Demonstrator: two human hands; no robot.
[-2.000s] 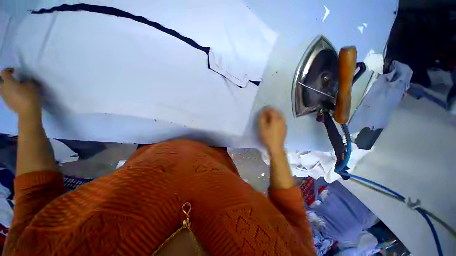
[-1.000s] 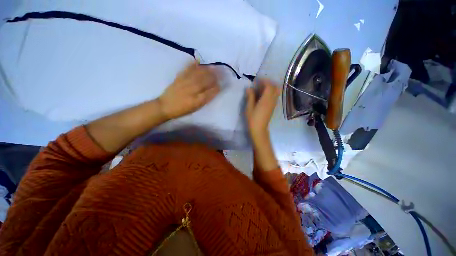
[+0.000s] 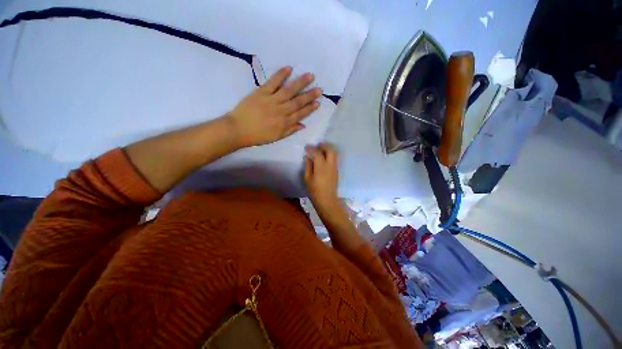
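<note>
White cut panels (image 3: 136,82) lie flat on the pale ironing table. A narrow black strip (image 3: 164,28) shows as a curved band across the white cloth, with a notch near its right part. My left hand (image 3: 276,109) lies flat, fingers spread, on the cloth over the part just right of the notch and hides it. A short dark end of the strip (image 3: 331,98) shows beyond my fingertips. My right hand (image 3: 322,167) is at the panel's lower right edge with fingers curled; whether it pinches the cloth I cannot tell.
A steam iron (image 3: 416,95) with a wooden handle (image 3: 457,109) rests on the table right of the cloth. Its blue hose (image 3: 501,244) runs down to the right. A pale cloth (image 3: 508,129) lies beyond it. Fabric heaps (image 3: 453,269) lie below the table edge.
My left hand moved from the far left onto the cloth near the notch and is now flat. My right hand went up to the strip's end, then back down to the lower edge.
</note>
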